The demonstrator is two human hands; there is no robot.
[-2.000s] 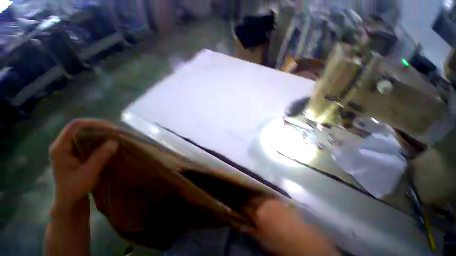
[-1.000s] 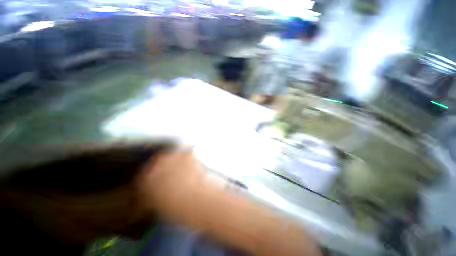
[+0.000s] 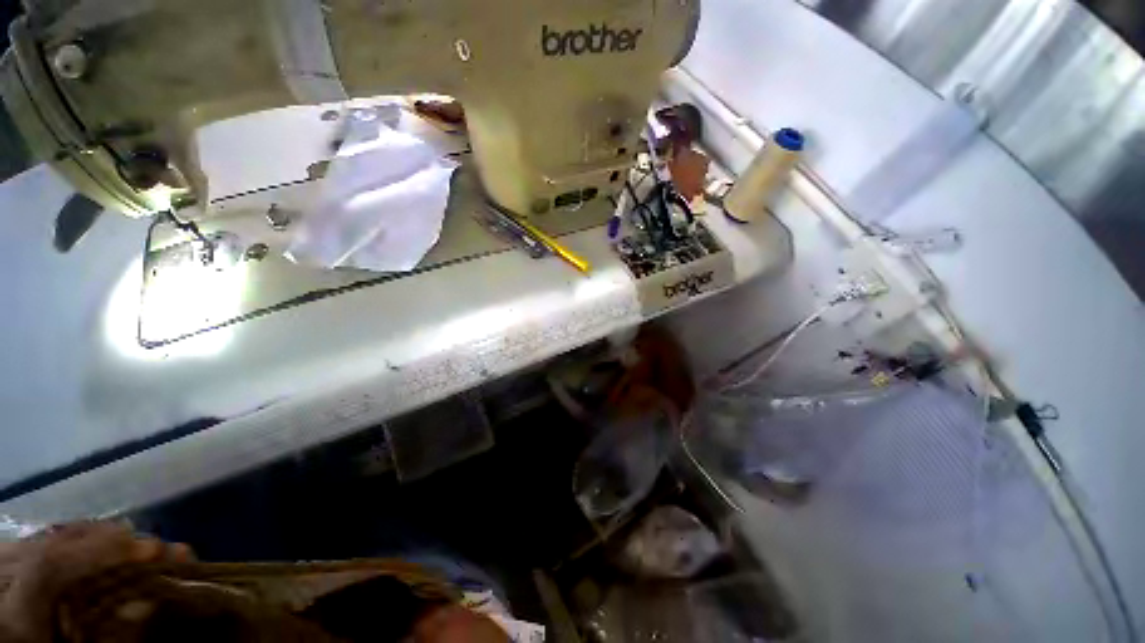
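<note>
Brown trousers (image 3: 264, 590) lie bunched at the bottom left, below the machine table's front edge and cut off by the picture's edge. My left hand (image 3: 75, 572) shows at the lower left corner, dim and partly cut off, closed on the cloth. My right hand (image 3: 458, 624) shows only as a small part at the bottom edge, at the right end of the cloth, holding it. A dark fold opens between the hands. A pale sheet edge (image 3: 512, 618) shows beside my right hand.
The cream sewing machine (image 3: 377, 50) has a lit needle area. On its bed lie crumpled white material (image 3: 377, 201) and a yellow stick (image 3: 553, 245) beside dark metal tools. An accessory tray (image 3: 678, 270) and thread cone (image 3: 763, 178) stand right. Clear plastic bags (image 3: 672, 540) lie below.
The view has swung right and down towards the machine and tray. The trousers and both hands now sit low at the bottom left, mostly out of the picture.
</note>
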